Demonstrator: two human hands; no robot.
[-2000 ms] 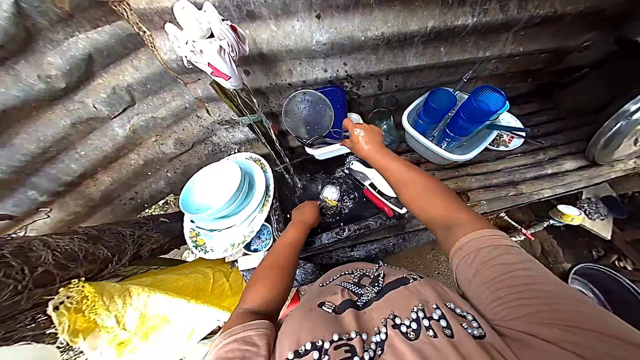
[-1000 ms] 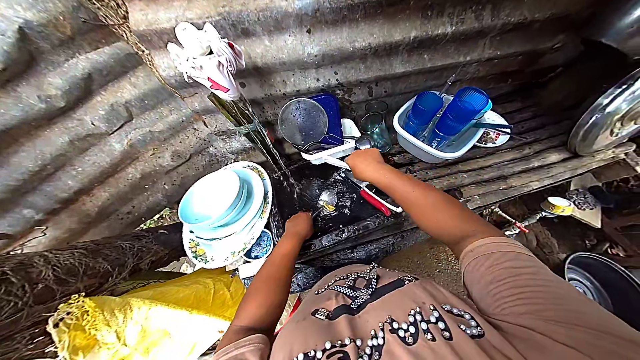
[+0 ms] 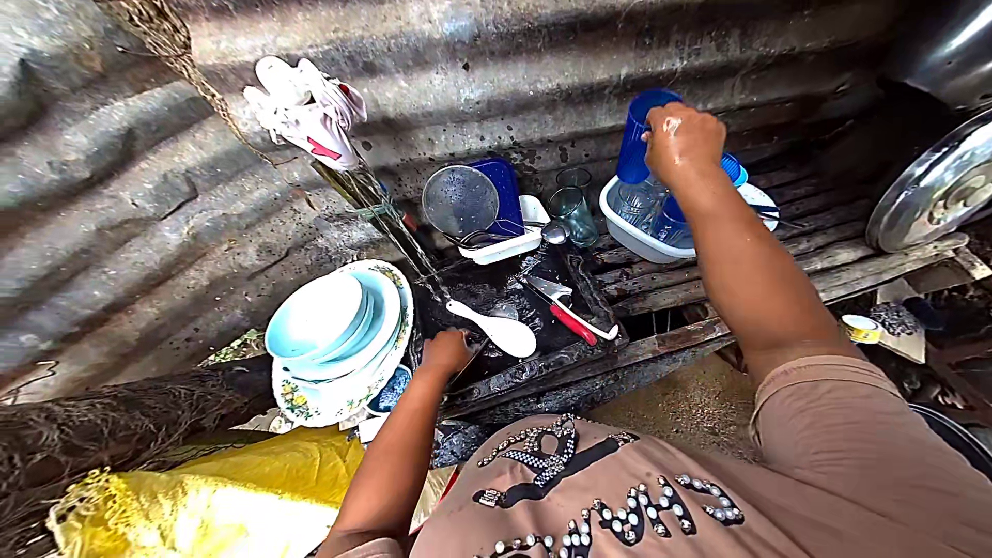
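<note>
My right hand (image 3: 687,139) grips a blue plastic cup (image 3: 635,143) above a white basin (image 3: 647,246), which holds drinking glasses (image 3: 637,203) and more blue plastic. Low over the dark wet work surface, my left hand (image 3: 448,353) has its fingers curled; whether something is in them is hidden. Beside it lies a white serving spoon (image 3: 504,332). Further right are a knife (image 3: 546,288) and a red handle (image 3: 573,324). A round mesh strainer (image 3: 461,201) and a ladle or large spoon (image 3: 555,232) rest at a white tray (image 3: 496,252). Stacked bowls (image 3: 314,314) and plates (image 3: 387,310) stand left.
Water runs down a bamboo spout (image 3: 387,213) topped with white cloth (image 3: 310,108). Green glasses (image 3: 573,213) stand beside the tray. A corrugated metal wall (image 3: 480,77) closes the back. A metal lid (image 3: 934,186) stands right on the wooden slats (image 3: 821,232); a yellow sack (image 3: 225,488) lies lower left.
My right hand has moved right from the white tray to the basin and taken hold of a blue cup, now lifted. The white serving spoon now shows beside my left hand.
</note>
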